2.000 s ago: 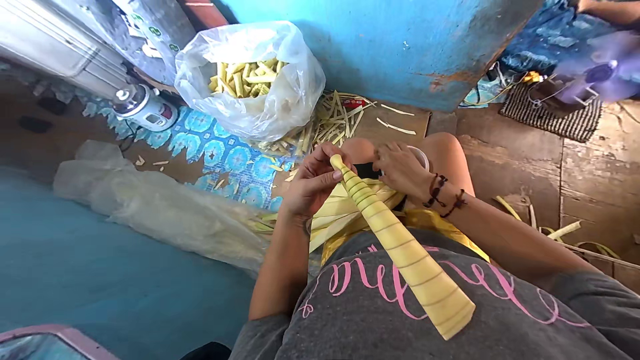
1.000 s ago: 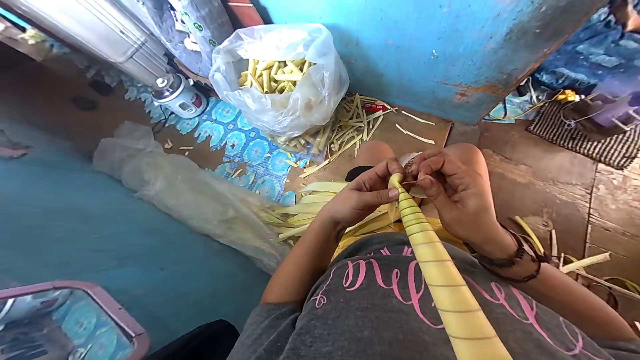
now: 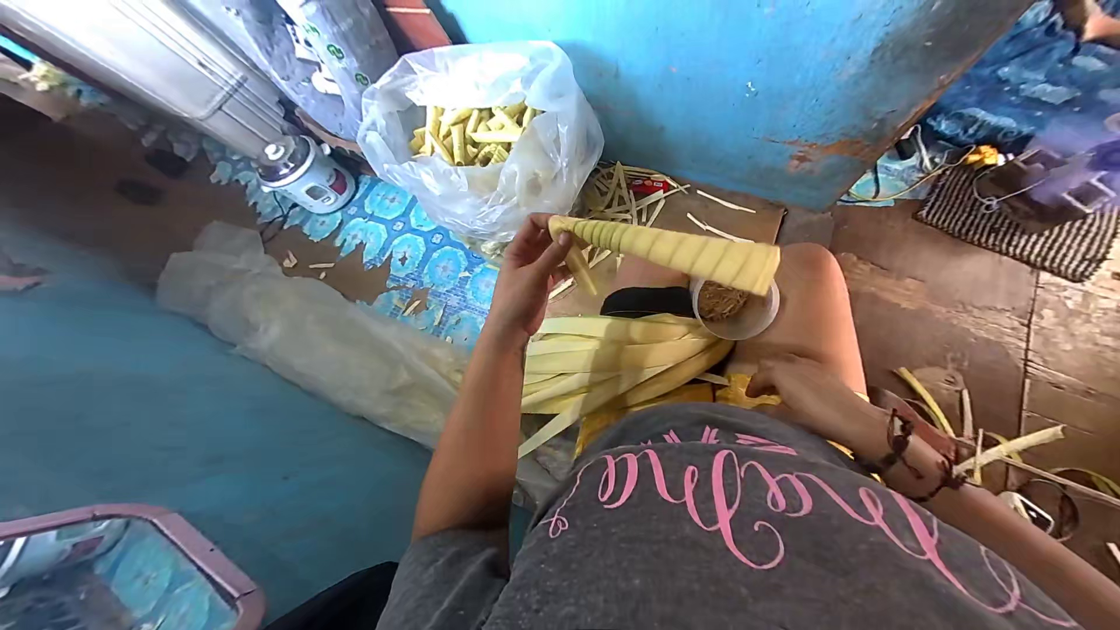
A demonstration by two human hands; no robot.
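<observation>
My left hand (image 3: 529, 271) grips the narrow tip of a cone wound from pale yellow leaf strip (image 3: 682, 252); its wide end points right. A short strip end hangs below the fingers. My right hand (image 3: 796, 385) rests low by the right thigh at the yellow cloth (image 3: 751, 390); its fingers are partly hidden, and I cannot tell if they hold anything. A round tub of thin brown pieces (image 3: 737, 319) sits between the legs, just under the cone's wide end. Long pale leaf strips (image 3: 621, 354) lie across the lap.
A clear plastic bag (image 3: 560, 140) of yellow-green rolled pieces stands ahead, with strip scraps (image 3: 626, 197) beside it. A rice cooker (image 3: 306, 175) is at left, a long plastic-wrapped bundle (image 3: 324, 350) nearer. A striped mat (image 3: 1015, 214) lies at right; a pink-framed mirror (image 3: 201, 551) is lower left.
My right hand has left the cone and moved down to the thigh. The left hand has raised the cone, whose wide end now points right instead of toward my body.
</observation>
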